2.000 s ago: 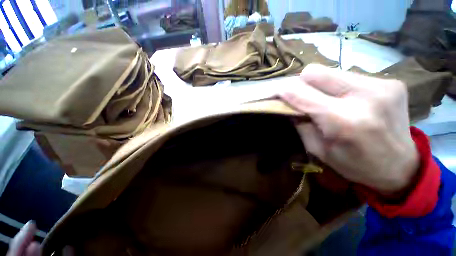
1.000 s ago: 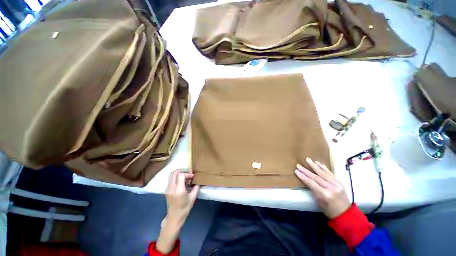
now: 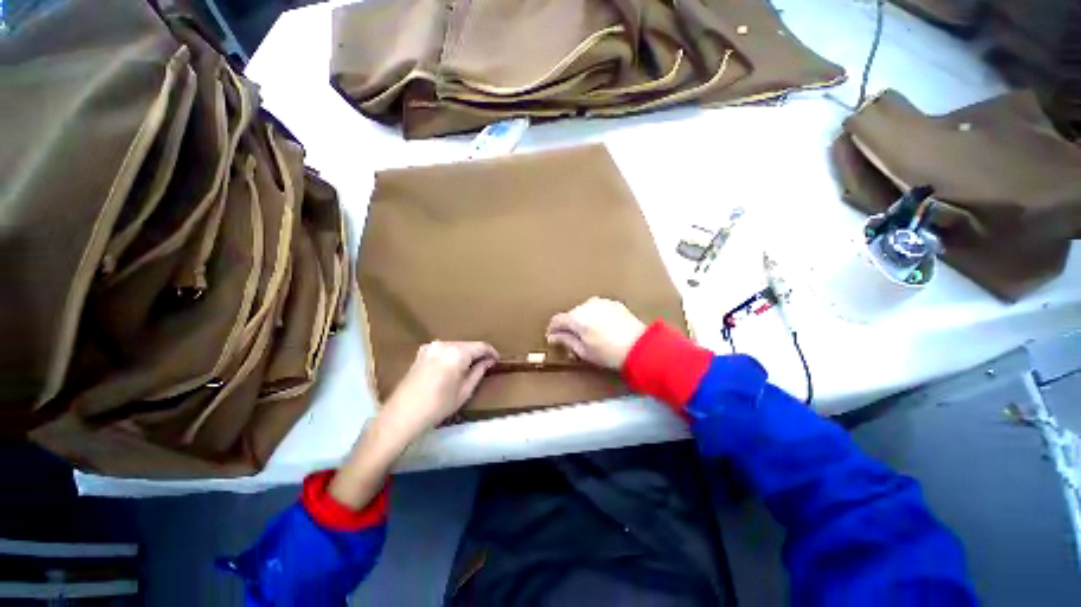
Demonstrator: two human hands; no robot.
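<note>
A brown bag body [image 3: 504, 249] lies flat on the white table in front of me, its near edge along the table's front. A small pale spot [image 3: 537, 357] shows on it, between my hands. My left hand [image 3: 445, 377] pinches the bag's seam left of the spot. My right hand [image 3: 595, 332] has its fingertips on the bag just right of the spot; whether they pinch cloth is hard to tell.
Piled brown bags stand at left [image 3: 178, 261], at the far side [image 3: 533, 59] and at right [image 3: 972, 178]. Right of the bag lie a small metal item [image 3: 711, 247] and a cabled pen tool [image 3: 773, 280]. A white tool cup [image 3: 871, 279] stands beyond them.
The bag was held up open two seconds ago, then lay flat. Since then both hands have moved inward from its near corners to the pale spot and seam. The view has shifted.
</note>
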